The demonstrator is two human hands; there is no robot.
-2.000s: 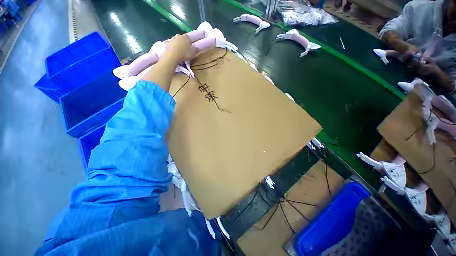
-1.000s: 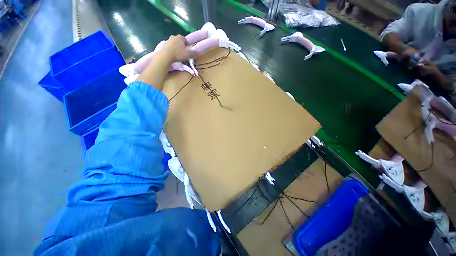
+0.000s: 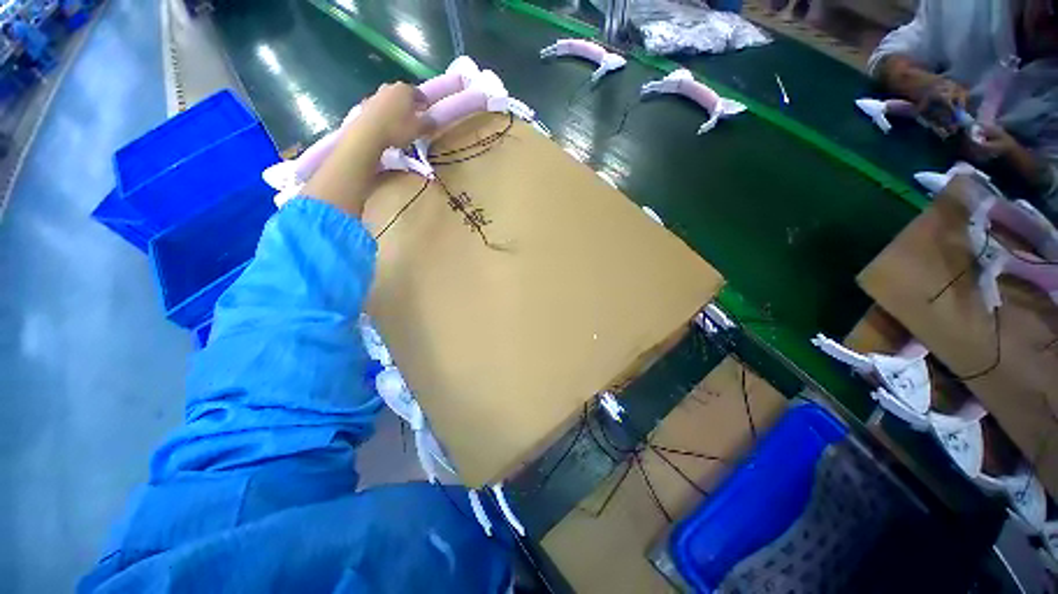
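Note:
My left hand (image 3: 395,114), bare below a blue sleeve, reaches to the far edge of a brown cardboard sheet (image 3: 545,279). Its fingers are curled over white-and-pink headband assemblies (image 3: 462,98) lying side by side there; the fingertips are partly hidden. Thin dark lead wires (image 3: 447,200) run from them over handwritten marks on the cardboard. White ends of more assemblies (image 3: 400,395) stick out from under the sheet's left and near edges. My right hand is out of the picture.
Blue bins (image 3: 197,157) stand at left. A green line table (image 3: 743,209) behind carries two headbands (image 3: 694,95) and a plastic bag. A blue tray (image 3: 760,499) on a patterned mat is at lower right. Another person's hands (image 3: 957,116) work at upper right, near another cardboard stack (image 3: 928,290).
The view has shifted slightly, so the cardboard and the tray sit a little further left in the picture. My left hand stays at the same assemblies.

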